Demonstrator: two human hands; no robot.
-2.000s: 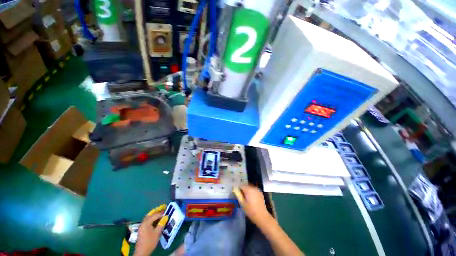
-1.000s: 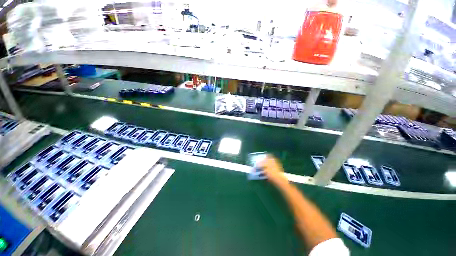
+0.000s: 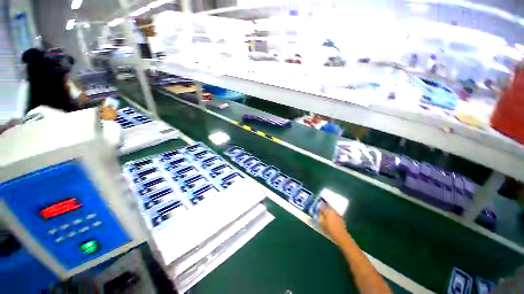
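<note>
My right hand [image 3: 331, 219] reaches in from the bottom edge, right of centre, with its fingers on a small blue-and-white framed panel [image 3: 318, 207]. That panel is at the near end of a row of similar panels [image 3: 273, 177] lying along the dark green conveyor [image 3: 368, 229]. The fingertips are blurred against a bright reflection. A white sheet [image 3: 230, 221] with rows of panels lies left of the conveyor, on top of other white sheets. My left hand is not in view.
The white controller box with a blue face [image 3: 66, 209] stands at the left. More panels [image 3: 459, 281] lie on the conveyor at the lower right. A long white shelf [image 3: 310, 95] runs above, with a red container [image 3: 510, 109]. Another person [image 3: 49, 83] is at the upper left.
The view has swung left, bringing the controller and person in. My right hand, with the panel, has moved from the conveyor's pale edge to the end of the panel row.
</note>
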